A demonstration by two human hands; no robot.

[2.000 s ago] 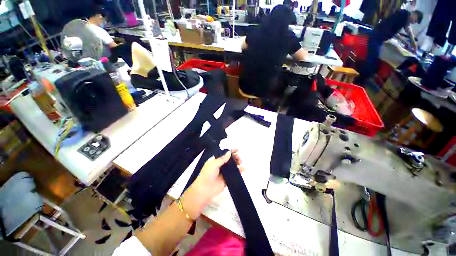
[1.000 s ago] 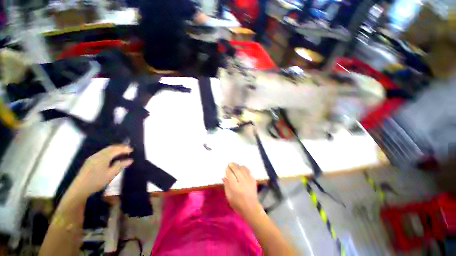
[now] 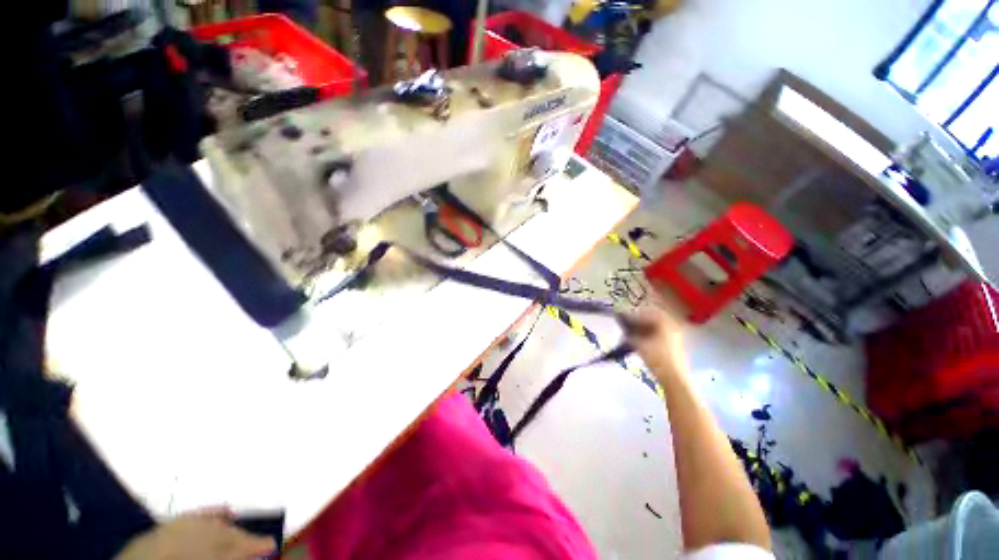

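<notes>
My right hand [image 3: 654,337] is out past the table's right edge, shut on a narrow dark tape [image 3: 493,284] stretched from under the needle area of the sewing machine [image 3: 405,153]. The tape's loose end hangs below the hand. My left hand [image 3: 197,538] is cut off by the bottom edge, at the table's front left; its fingers lie at a dark piece [image 3: 261,527], and the grip is unclear. A wide dark strip [image 3: 219,241] lies left of the needle. Overlapping dark strips [image 3: 55,448] lie at the far left. Scissors with red and black loops [image 3: 451,226] lie under the machine arm.
A red stool [image 3: 723,257] stands on the floor to the right, near yellow-black tape and dark scraps. Red crates [image 3: 279,53] stand behind the machine. A light tub [image 3: 964,531] is at the lower right. The white table's front edge [image 3: 438,399] borders my pink-clothed lap.
The view has swung right. My right hand has moved from the table's front edge out to the right and taken hold of the tape, now stretched sideways. My left hand is lower, at the frame's edge.
</notes>
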